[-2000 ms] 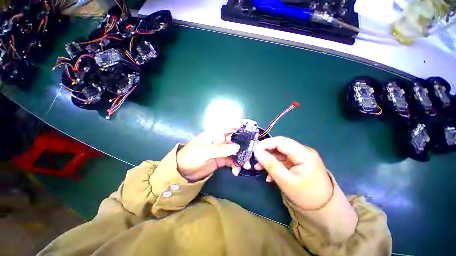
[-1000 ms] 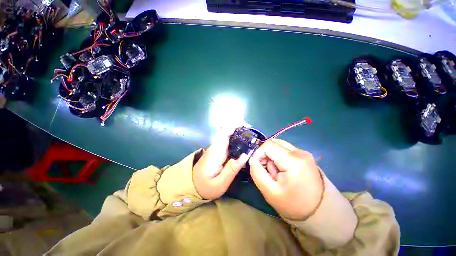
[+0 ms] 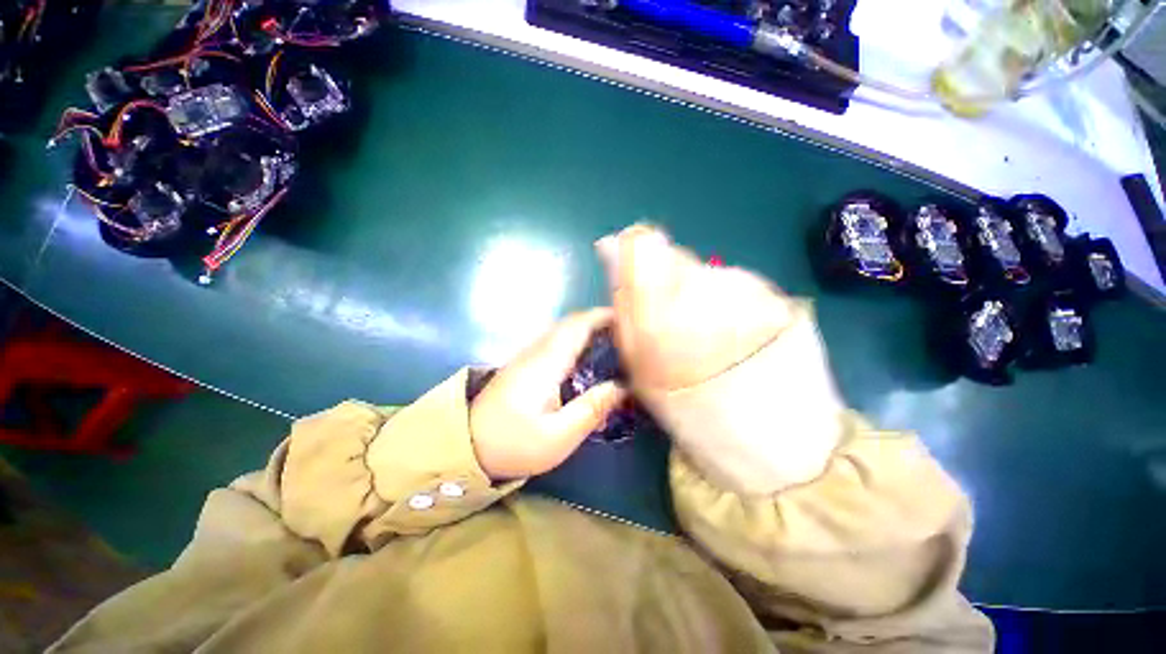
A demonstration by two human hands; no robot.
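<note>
My left hand (image 3: 544, 403) holds a black camera front housing (image 3: 595, 371) near the bench's front edge, fingers around its left side. My right hand (image 3: 691, 313) is raised over the right side of the housing and hides part of it. Its fingers point up and away, and its fingertips look empty, though the inner side is hidden and the hand is slightly blurred. A small red wire plug (image 3: 715, 262) shows just behind my right hand; its wires are hidden.
Units with loose wires (image 3: 205, 115) lie at upper left. Units with tucked wires (image 3: 940, 243) stand at right on the green mat (image 3: 422, 166). A black tray (image 3: 614, 32) with a blue-handled tool (image 3: 697, 19) lies on the white strip. A red stool (image 3: 77, 383) is at lower left.
My right hand has left its pinch at the housing's edge and risen, turning over the housing. The red plug is now mostly behind it. The view has shifted, showing more of the tray and right-hand units.
</note>
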